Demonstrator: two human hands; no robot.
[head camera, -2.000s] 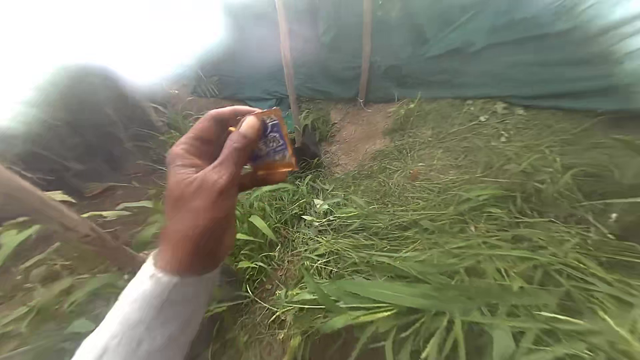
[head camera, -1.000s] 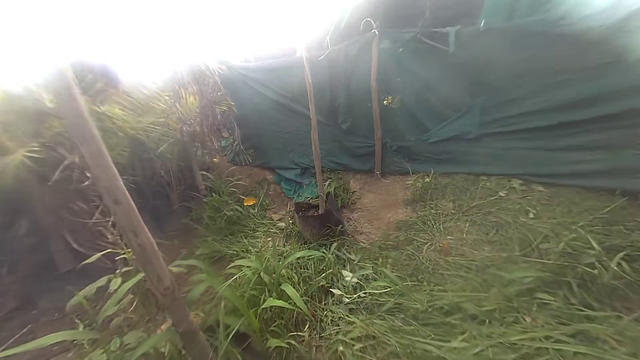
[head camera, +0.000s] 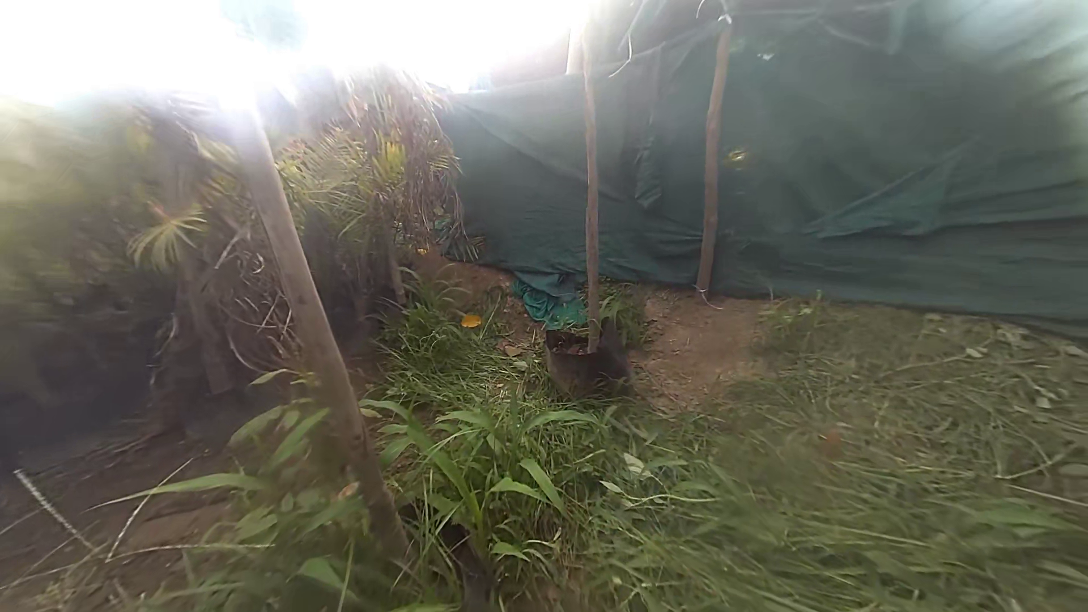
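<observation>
Neither my left hand nor my right hand shows in the head view now, so what they hold is hidden. Near the middle of the view a dark plant bag (head camera: 586, 367) stands on the ground, with a thin wooden pole (head camera: 592, 195) rising from it. A small orange-yellow object (head camera: 471, 320) lies in the grass to the left of the bag; it is too small to identify. Crumpled teal netting (head camera: 548, 302) rests on the ground just behind the bag.
Green shade netting (head camera: 850, 195) spans the back, with another wooden pole (head camera: 712, 161) against it. A leaning wooden post (head camera: 310, 323) stands close at the left, before dry palm fronds (head camera: 416, 144). Long grass (head camera: 807, 510) covers the right foreground; bare soil (head camera: 701, 340) lies behind it.
Two seconds ago a hand held a small orange and blue packet at the left of centre; hand and packet have left the view. The view has tilted up.
</observation>
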